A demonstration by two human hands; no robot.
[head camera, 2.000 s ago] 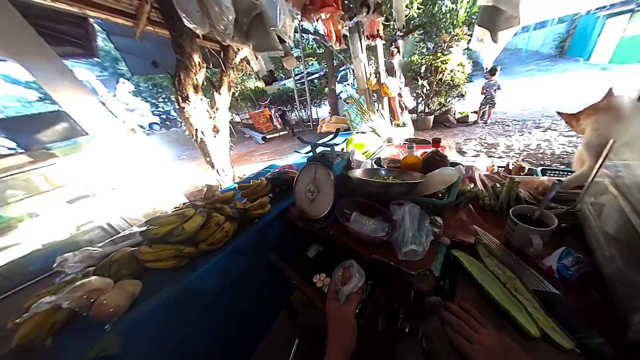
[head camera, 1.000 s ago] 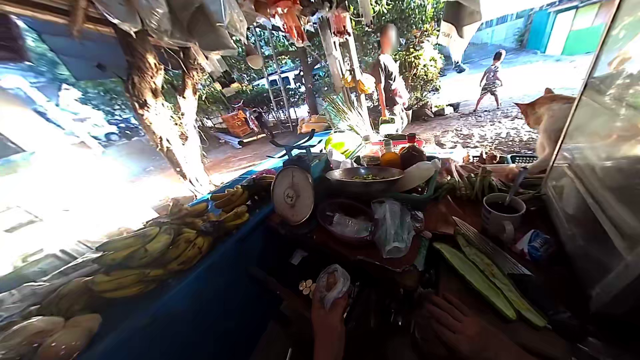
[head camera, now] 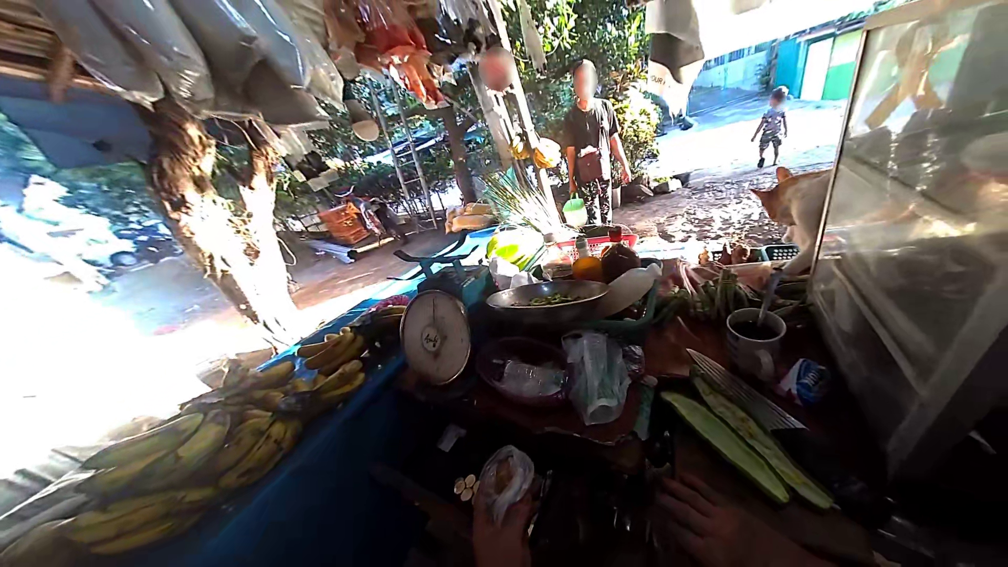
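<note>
At the bottom centre my left hand [head camera: 504, 528] holds a clear plastic bag [head camera: 506, 476] with something brownish inside. Several coins [head camera: 466, 487] lie just left of the bag in a dark drawer or recess. My right hand [head camera: 701, 516] rests palm down, fingers spread, at the edge of a dark wooden surface. Beside it lie long halves of a green vegetable [head camera: 728, 445], with a serrated metal blade [head camera: 744, 394] behind them. A mug [head camera: 754, 337] with dark liquid and a spoon stands further back. My right fingertips are in shadow.
A dial scale [head camera: 435, 337], metal pan [head camera: 547, 295], purple bowl [head camera: 504, 370] and plastic bag of cups [head camera: 596, 378] stand ahead. Bananas [head camera: 220, 441] cover the left side. A glass case [head camera: 913, 213] bounds the right, near a cat [head camera: 795, 201]. A person [head camera: 592, 150] and a child [head camera: 772, 126] are beyond.
The person beyond the stall, partly hidden two seconds ago, now stands in plain view with a green container. The child has moved about on the road. My left hand keeps the bag.
</note>
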